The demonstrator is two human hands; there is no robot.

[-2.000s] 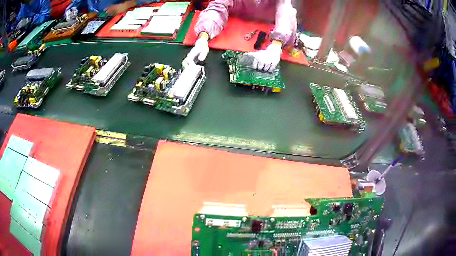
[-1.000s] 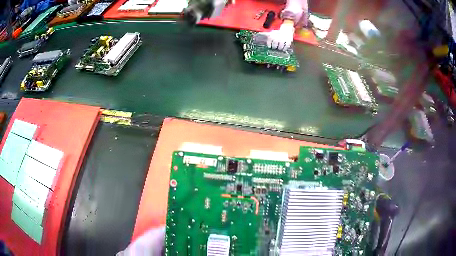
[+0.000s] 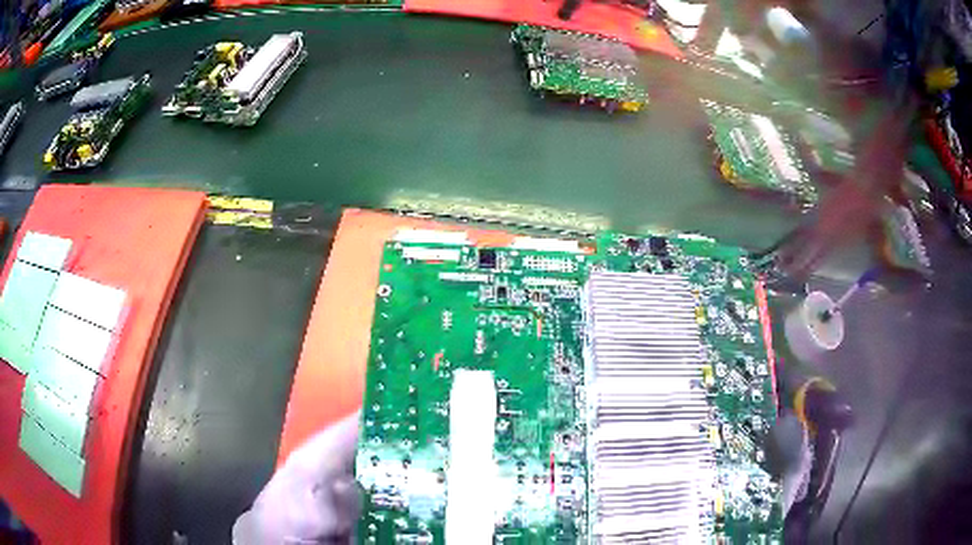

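Observation:
A large green circuit board fills the lower middle, its flatter face towards me. It bears a wide silver ribbed heatsink and a narrow white ribbed strip. My left hand, in a whitish glove, grips the board's left edge. My right hand shows only as a pale sliver at the board's right edge; its fingers are mostly hidden behind the board. The board is above the red-orange mat and hides most of it.
Several boards lie on the dark green belt ahead, such as a crowded one and a green one. A left red mat bears pale sheets. A white holder and a yellow-ringed scanner are at right.
The board has come up and further into view, showing more of its face. My left hand has come into view at its left edge. The worker's hands opposite have left the picture, and one belt board is gone.

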